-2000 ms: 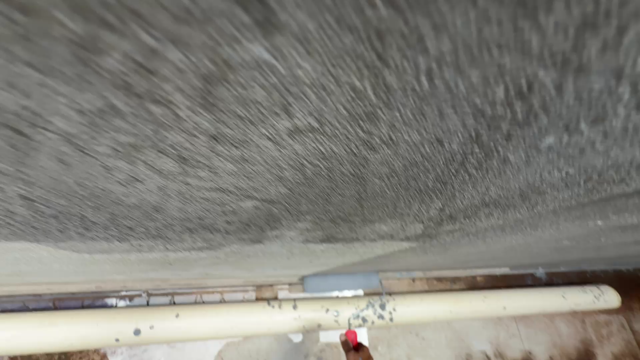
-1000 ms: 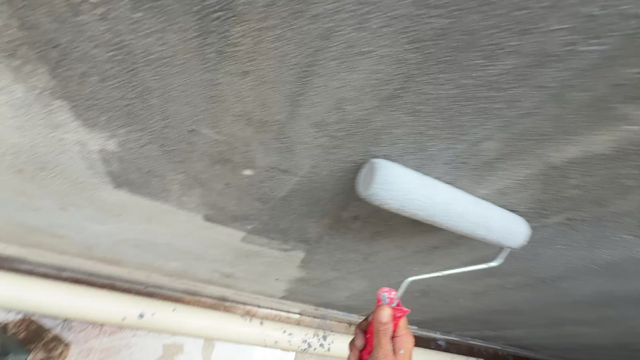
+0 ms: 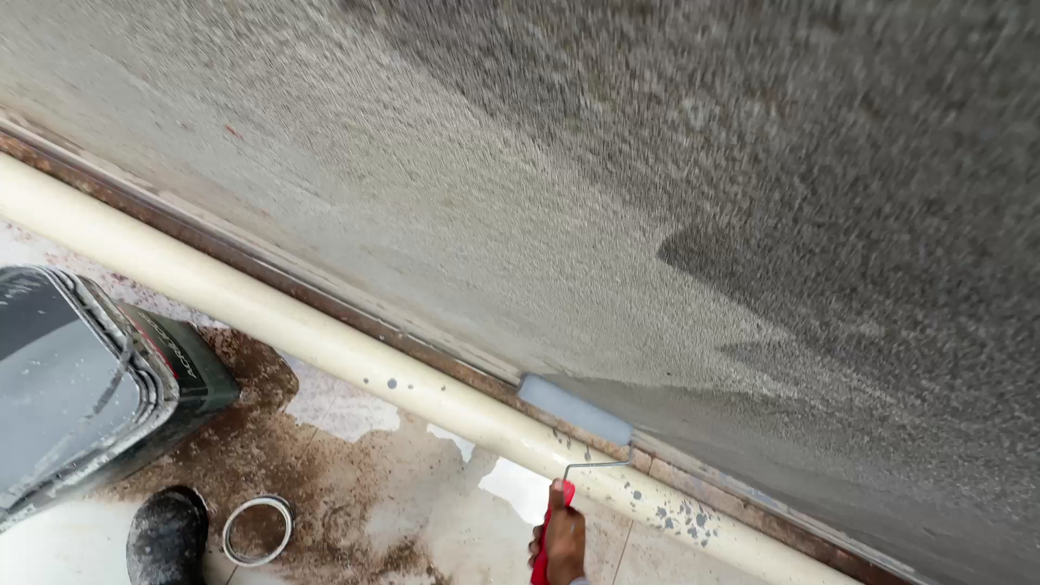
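My right hand [image 3: 562, 538], at the bottom centre, is closed around the red handle [image 3: 542, 552] of a paint roller. The thin wire frame [image 3: 597, 465] runs from it to the grey-coated roller cover [image 3: 575, 408], which lies against the foot of the grey wall [image 3: 455, 236], just beyond the cream pipe [image 3: 309, 333]. The wall has darker, wet-looking grey areas at the upper right and right of the roller, and a paler band low down. My left hand is out of view.
At the left stands an open paint bucket [image 3: 203, 366] holding grey paint. A dark boot [image 3: 167, 536] and a ring-shaped rim [image 3: 257, 530] are on the stained tile floor [image 3: 357, 487]. The pipe, spotted with grey, runs diagonally along the wall's foot.
The roller has moved from higher on the wall down to its foot. The view has shifted, bringing the bucket, boot and ring into sight.
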